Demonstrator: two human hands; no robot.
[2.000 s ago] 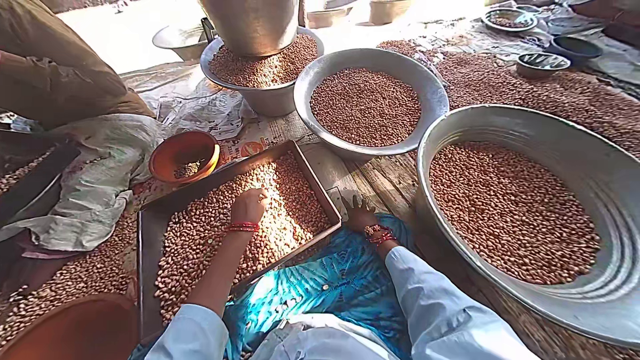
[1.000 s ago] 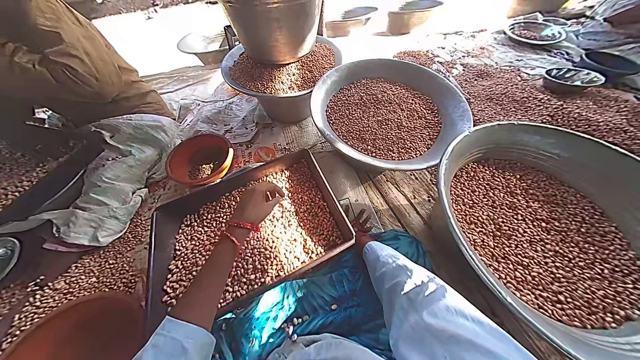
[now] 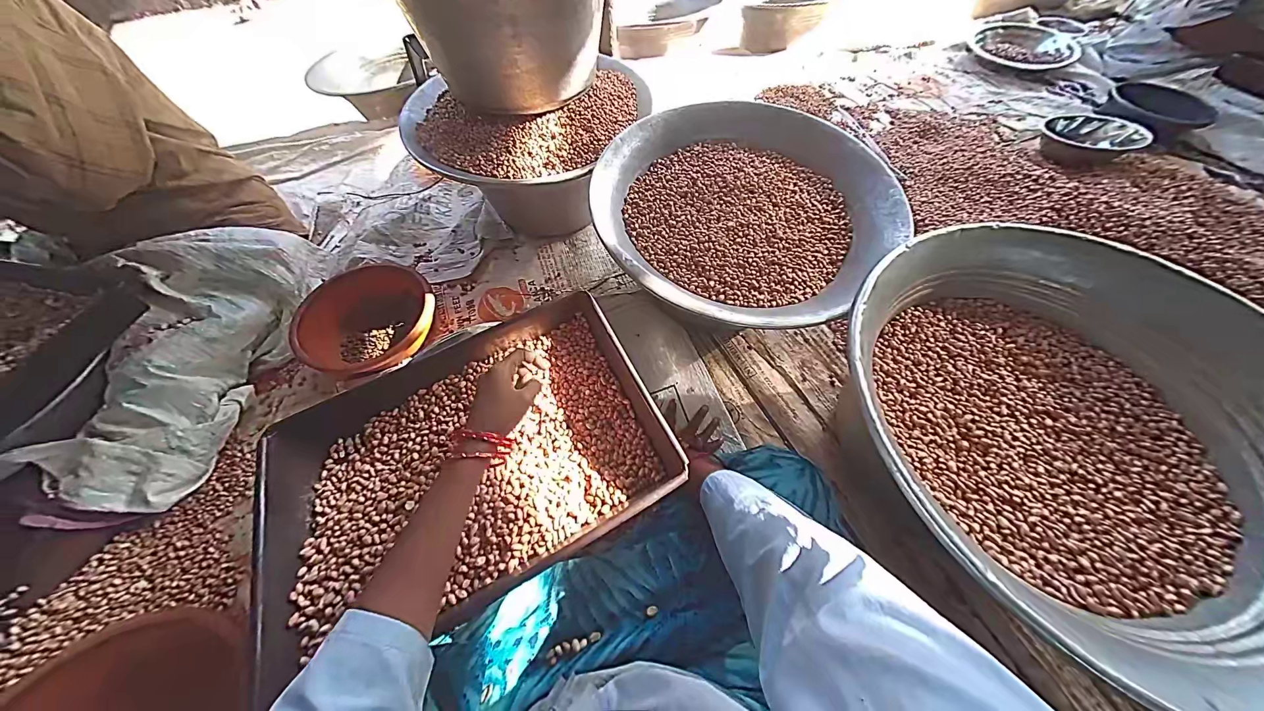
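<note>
A rectangular dark metal tray (image 3: pixel 265 553) lies tilted across my lap, spread with peanut kernels (image 3: pixel 533 484). My left hand (image 3: pixel 507 393), red bangles at its wrist, is over the kernels near the tray's far side with its fingers curled; whether kernels are inside it cannot be told. Just beyond the tray's right edge, my right hand (image 3: pixel 694 431) is low over the mat in shade, fingers spread, nothing seen in it. An orange plastic bowl (image 3: pixel 318 331) with a few small pieces in it stands behind the tray.
Metal basins of kernels stand behind (image 3: pixel 632 237) and at right (image 3: pixel 869 395). A metal pot (image 3: pixel 504 49) sits in another filled basin (image 3: pixel 543 202). Kernels lie heaped at back right (image 3: pixel 1047 188) and lower left. A person's clothed leg (image 3: pixel 128 138) is at left.
My left hand was more open and flatter over the kernels one second ago; its fingers are now curled. My right hand stays beside the tray's right edge.
</note>
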